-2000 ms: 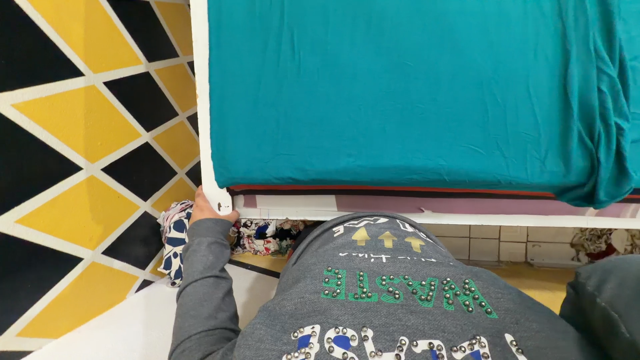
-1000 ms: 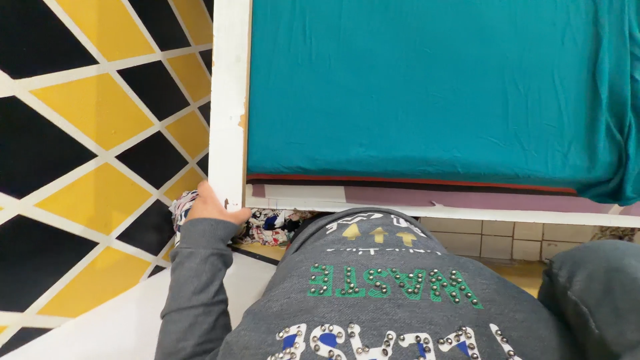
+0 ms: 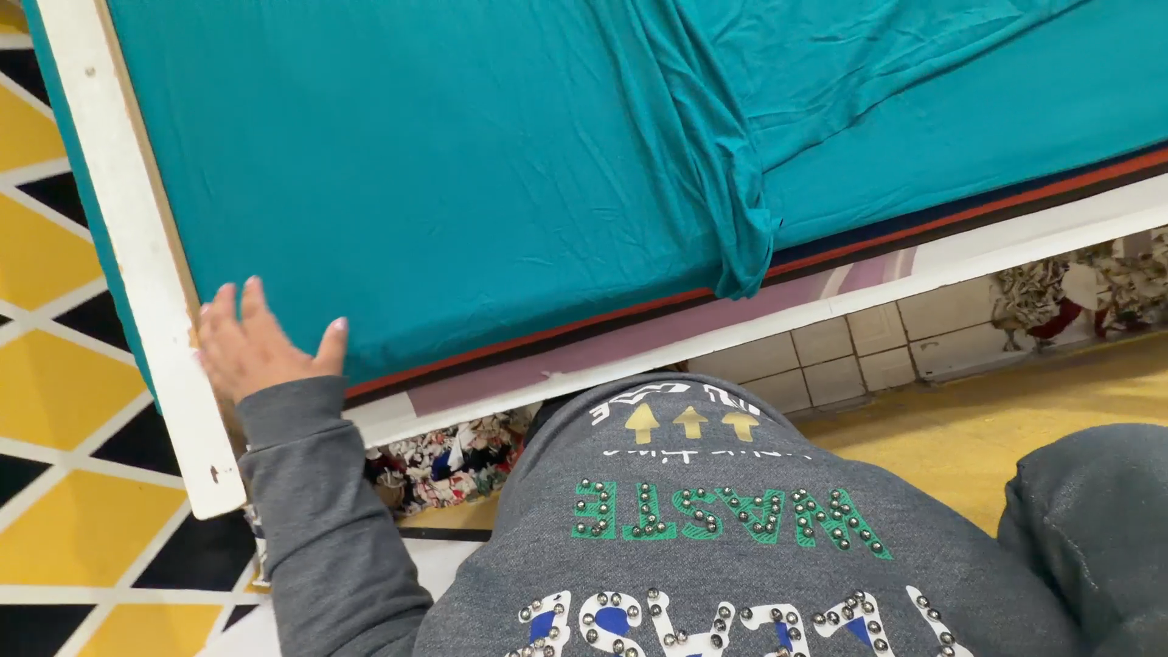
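Observation:
My left hand (image 3: 265, 342) lies with its fingers spread at the left end of a teal fabric (image 3: 411, 182). Its outer side is beside the inner edge of a long white board (image 3: 137, 237), and nothing is held in it. The board slants across the left end of the table, on top of the teal fabric, some of which shows past its outer edge. Bunched folds of the fabric (image 3: 744, 228) run down to the near edge. Beneath it, red and dark fabric layers show as thin strips. My right hand is out of view; only the grey right sleeve (image 3: 1086, 520) appears at the lower right.
The white table edge (image 3: 511, 392) runs along my front, with a purple strip on it. Under the table are patterned fabric scraps (image 3: 447, 461), tiles (image 3: 821, 356) and more scraps at the right. A yellow, black and white diamond pattern (image 3: 91, 538) covers the left side.
My left hand has moved from the board's near corner onto the teal fabric, its fingers now spread. The board now slants, with teal fabric showing past its outer side. The view has shifted.

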